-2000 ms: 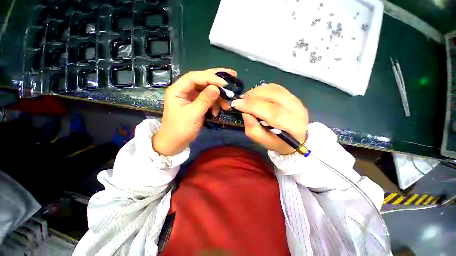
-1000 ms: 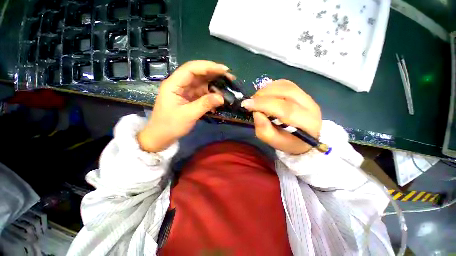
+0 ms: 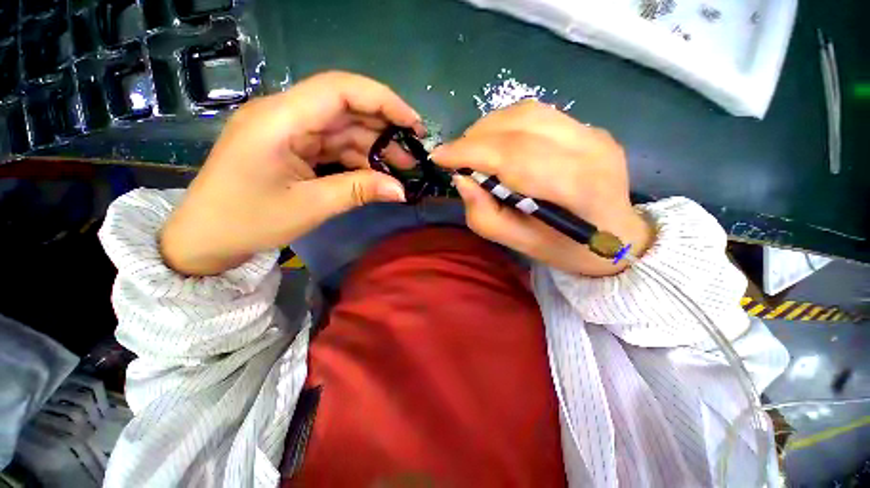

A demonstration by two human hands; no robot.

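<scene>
My left hand (image 3: 286,162) holds a black watch housing (image 3: 383,143) between thumb and fingers, its open centre showing. My right hand (image 3: 548,176) grips a black vacuum pick-up pen (image 3: 563,221) with white bands and a brass and blue end. The pen's front end is at the housing's right side; its tip is hidden by fingers and the dark frame. A clear air hose (image 3: 701,319) runs from the pen down over the right sleeve.
A blister tray (image 3: 134,76) with black frames lies at upper left. A white parts tray (image 3: 668,71) with tiny grey parts is at upper right, tweezers (image 3: 832,105) right of it. A pile of white flakes (image 3: 512,93) lies on the green mat.
The view has moved closer, so the trays sit higher and nearer the rim. The housing has turned and shows its open centre more. Both hands keep their holds.
</scene>
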